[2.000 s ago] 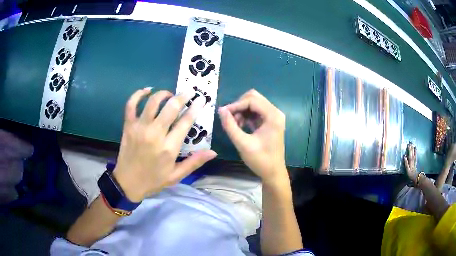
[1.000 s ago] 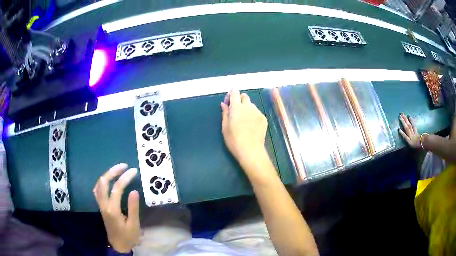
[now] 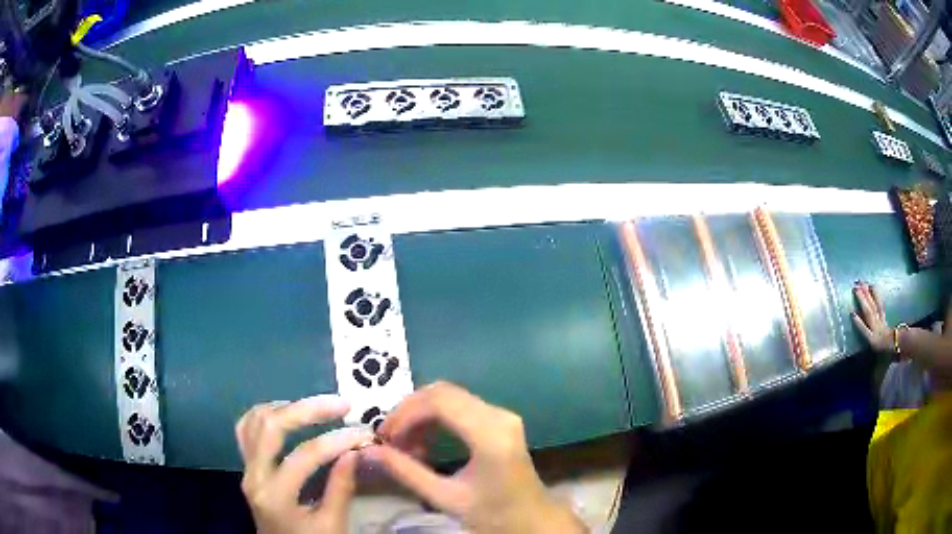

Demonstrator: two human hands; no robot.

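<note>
A silver-white plate point(image 3: 365, 336) with four black fan-like cutouts lies crosswise on the green bench in front of me. My left hand point(image 3: 305, 459) and my right hand point(image 3: 459, 448) meet at its near end, partly covering the nearest cutout. The fingertips of both hands pinch a tiny copper-coloured piece point(image 3: 371, 441), mostly hidden by the fingers; its exact shape cannot be told. A second similar plate point(image 3: 137, 360) lies to the left.
A clear tray point(image 3: 710, 313) with copper-orange strips lies at right. A black machine point(image 3: 125, 156) with purple light stands upper left. More plates point(image 3: 423, 102) lie on the belt. Another person's hand point(image 3: 873, 313) and a tray of copper pieces point(image 3: 919, 224) are far right.
The view has shifted. My right hand has come back from the bench's far edge to the plate's near end. My left hand has moved right, and the two hands now meet.
</note>
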